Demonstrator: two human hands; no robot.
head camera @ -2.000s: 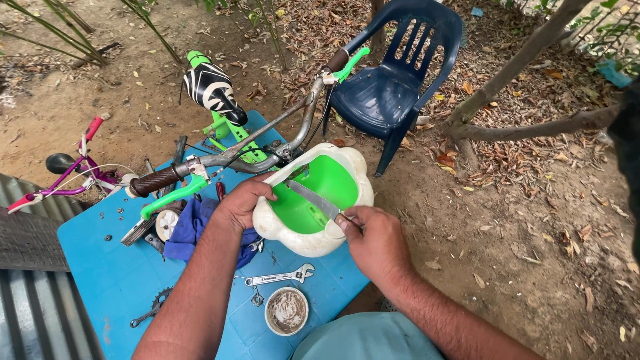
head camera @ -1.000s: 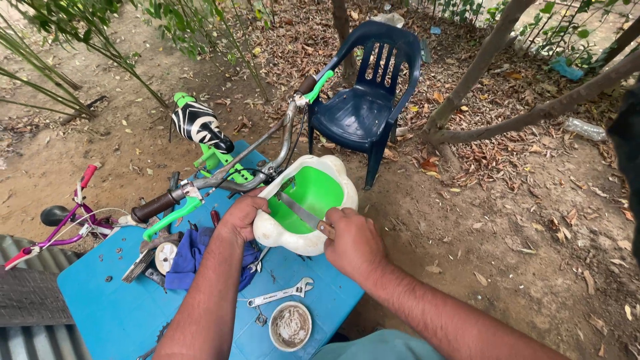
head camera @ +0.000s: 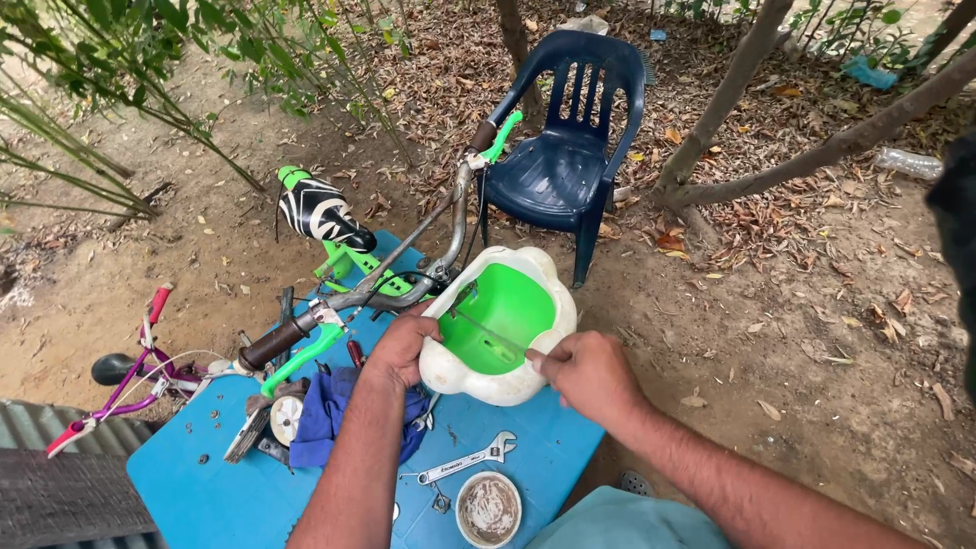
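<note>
My left hand [head camera: 406, 345] grips the left rim of a white and green plastic basket [head camera: 499, 389], whose scalloped white rim faces me. Inside the basket a thin metal blade [head camera: 488, 329] reaches toward its left wall; my right hand [head camera: 587, 374] is closed on the near end, by the right rim. Just behind the basket are the bicycle handlebars [head camera: 459, 206] with green brake levers, attached to a green frame [head camera: 381, 271] with a zebra-striped saddle [head camera: 324, 213]. What the blade's tip touches cannot be made out.
On the blue table [head camera: 229, 488] lie an adjustable wrench [head camera: 465, 461], a small dirty bowl [head camera: 489, 509], a blue cloth [head camera: 324, 419] and a white wheel [head camera: 287, 419]. A dark blue plastic chair [head camera: 545, 179] stands behind; a purple bicycle [head camera: 133, 381] is at left, tree trunks at right.
The blade was seen broad side on and now shows as a thin line. Both hands keep hold of the basket and blade.
</note>
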